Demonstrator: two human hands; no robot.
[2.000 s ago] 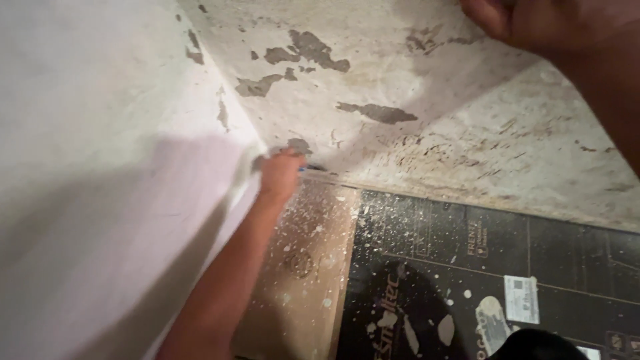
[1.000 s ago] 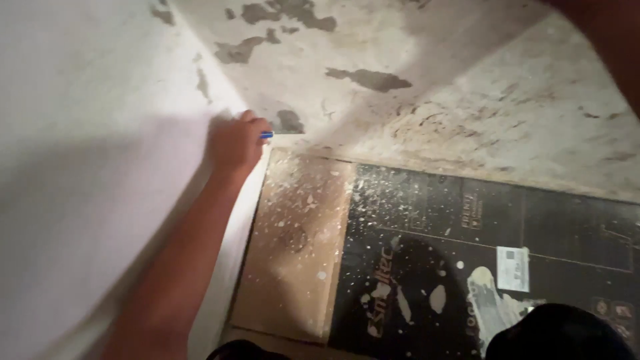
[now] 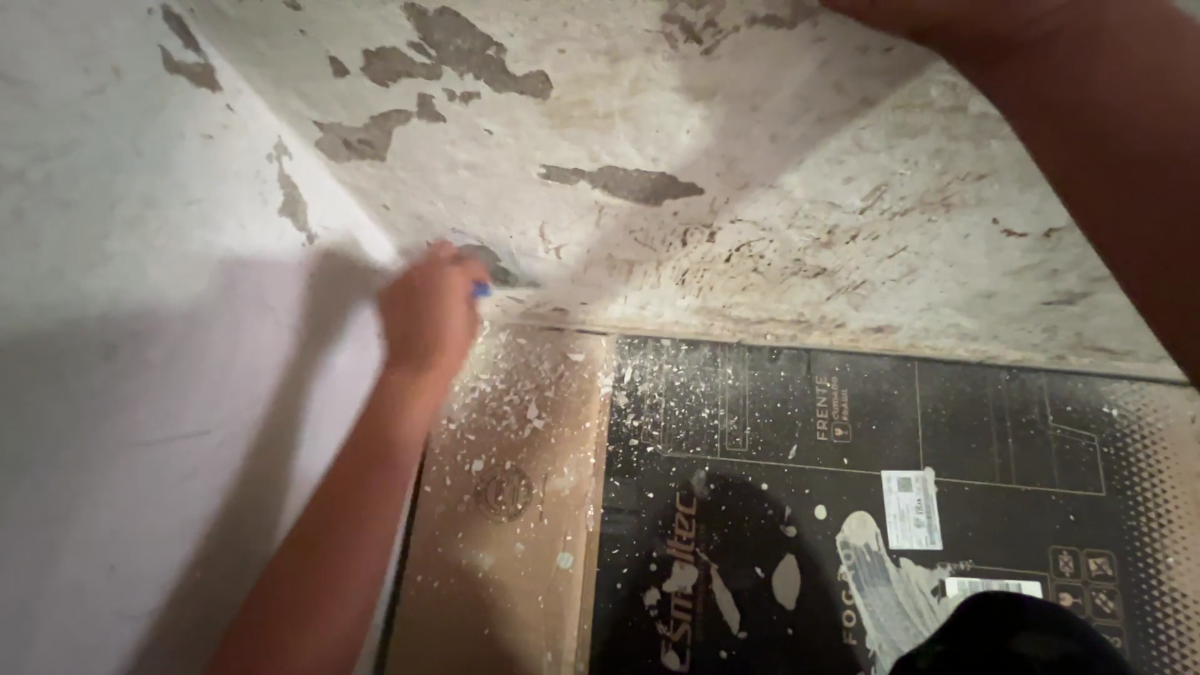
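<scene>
My left hand (image 3: 431,309) is closed around a small tool with a blue handle (image 3: 481,289), low in the corner where the two walls meet. A thin blade seems to stick out to the right against the wall, blurred, so its exact kind cannot be told. Just above it the white wall (image 3: 806,225) shows a bare grey patch (image 3: 492,265), with larger peeled patches (image 3: 469,56) higher up. My right hand (image 3: 900,19) is at the top edge, by the wall; its fingers are mostly out of view.
Flattened cardboard, one brown strip (image 3: 506,562) and one black printed sheet (image 3: 759,469), covers the floor and is strewn with paint flakes. A whitish smear (image 3: 881,581) and a label (image 3: 911,509) lie on it. A dark rounded shape (image 3: 1008,642) is at the bottom. The left wall (image 3: 122,422) rises close by.
My left hand stays low in the corner with the blue-handled tool, its position against the wall shifting slightly. My right hand, out of frame one second ago, shows again at the top.
</scene>
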